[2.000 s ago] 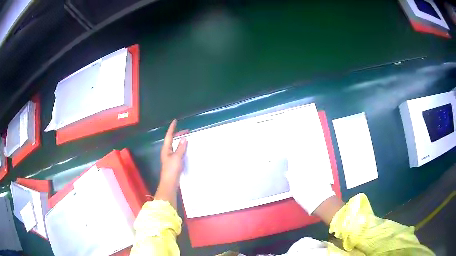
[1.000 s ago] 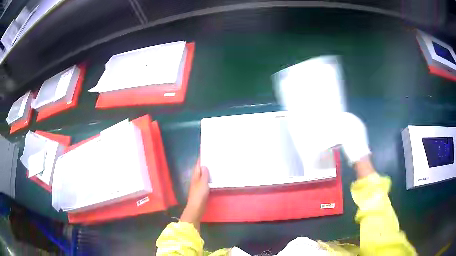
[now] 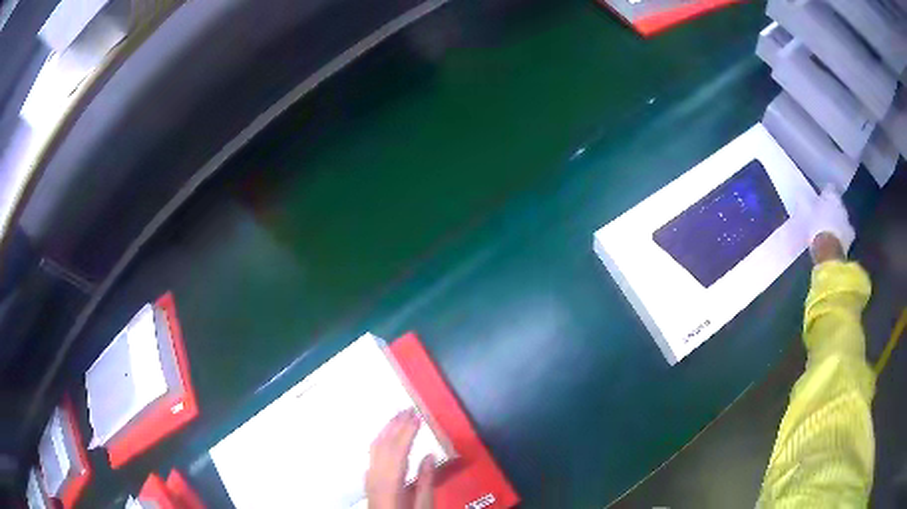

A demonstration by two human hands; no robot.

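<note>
A white box lid (image 3: 696,239) with a dark blue tablet picture faces up on the right of the green belt. My right hand (image 3: 827,221), in a white glove, grips its right edge. A white box base with a flat white top (image 3: 308,427) sits on a red board (image 3: 453,427) at bottom centre. My left hand (image 3: 398,462) looks bare and lies over this box's right part with its fingers apart. The frame's lower edge cuts off part of the hand and box.
Leaning stacked lids (image 3: 820,89) stand at the upper right, touching or nearly touching the lid's corner. Wrapped tablets on red boards (image 3: 129,373) line the lower left. Another red board (image 3: 686,14) shows at the top edge. A dark curved rail (image 3: 269,114) runs behind the belt.
My right hand has let go of the white sheet-like item and moved right to the lid. My left hand has moved from the box's left side onto its top. The view has turned right.
</note>
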